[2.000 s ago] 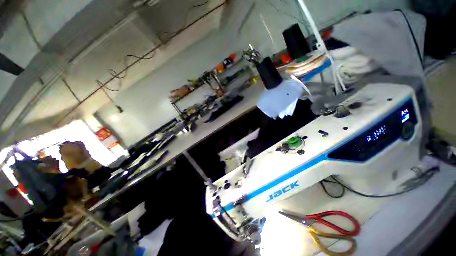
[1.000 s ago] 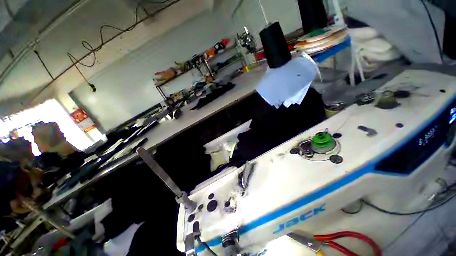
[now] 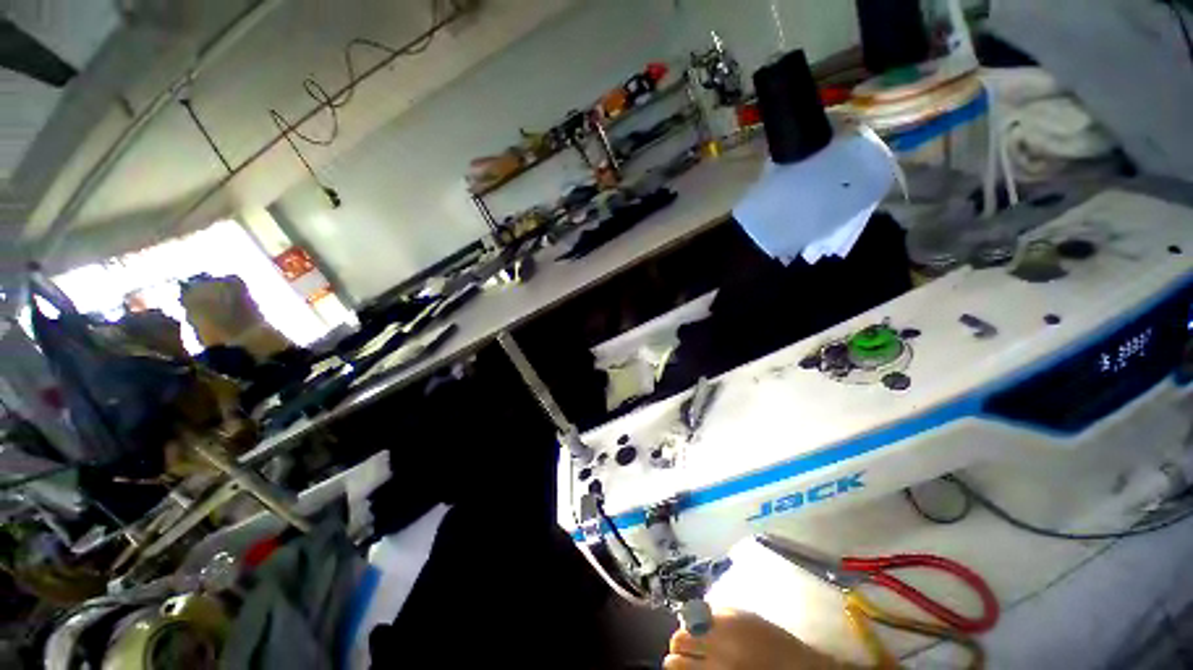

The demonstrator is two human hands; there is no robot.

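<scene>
The white Jack sewing machine [image 3: 811, 432] runs from lower centre to the right edge. My right hand [image 3: 743, 644] is at the bottom edge, just below the needle end of the head, its fingertips pointing left beside black fabric [image 3: 523, 596]. The hand is bright and cut off, so its hold is hidden. My left hand is out of the picture. Scissors with one red and one yellow-orange handle [image 3: 935, 589] lie right of the needle area. Black fabric is heaped left of and behind the machine.
A black thread cone [image 3: 792, 111] stands above pale blue-white sheets [image 3: 814, 210] behind the machine. A long table [image 3: 628, 249] with cloth pieces runs to the back left. A thin metal rod [image 3: 534, 386] rises behind the needle end. Grey cloth [image 3: 294, 609] is at lower left.
My right hand has come into view at the bottom edge by the needle area. The camera view has shifted, so the scissors and needle end show more fully than one second ago.
</scene>
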